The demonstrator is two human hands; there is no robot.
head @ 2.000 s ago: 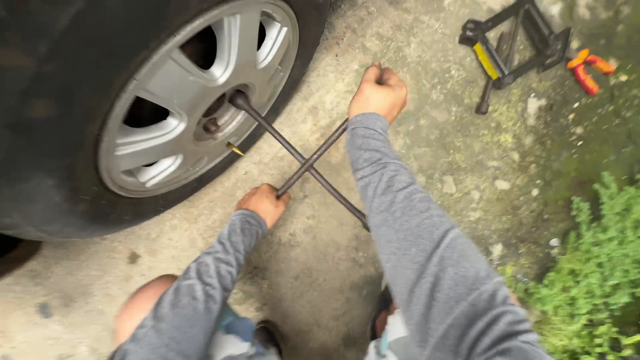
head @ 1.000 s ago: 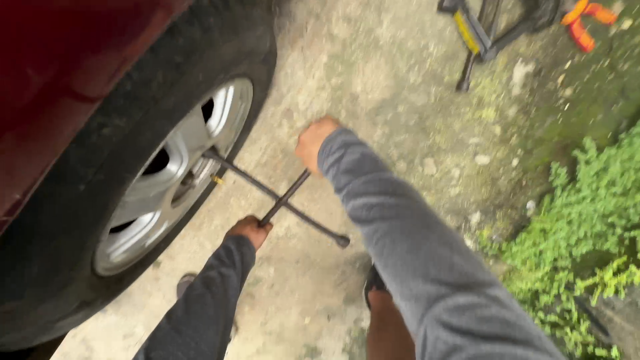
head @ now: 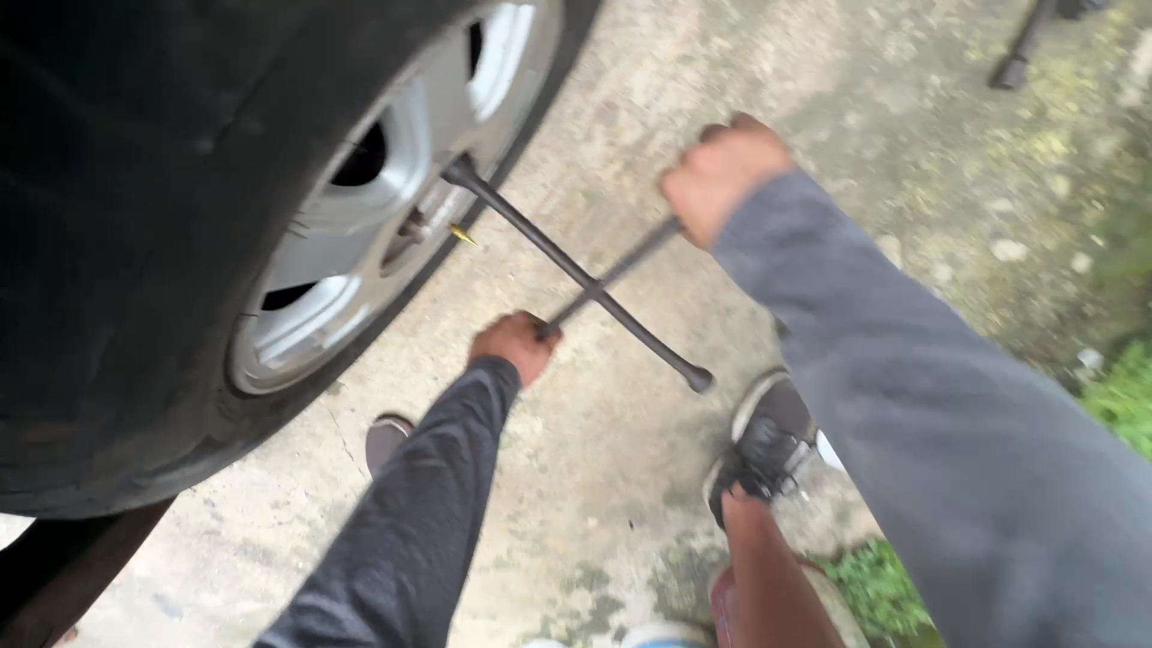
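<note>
A four-way lug wrench (head: 595,288) of dark metal has one socket end at the hub area of a silver alloy wheel (head: 337,216); its opposite end points down and right, free. My left hand (head: 516,347) is closed around the lower-left arm of the wrench. My right hand (head: 727,180), slightly blurred, grips the upper-right arm and hides its end. A black tire (head: 162,225) surrounds the wheel. Near the hub, a small yellow pointed thing (head: 463,235) sticks out past the rim. The wrench's contact with a lug nut is too small to make out.
Below is a rough concrete floor (head: 576,468). My feet stand on it, one in a black shoe (head: 772,432) just beyond the wrench's free end. A dark metal tool end (head: 1011,72) lies at the top right. Green plants (head: 1125,396) grow along the right side.
Both hands keep hold of the wrench across the frames. The view has shifted, so the orange-handled tool and most of the black-and-yellow jack at the upper right are out of sight.
</note>
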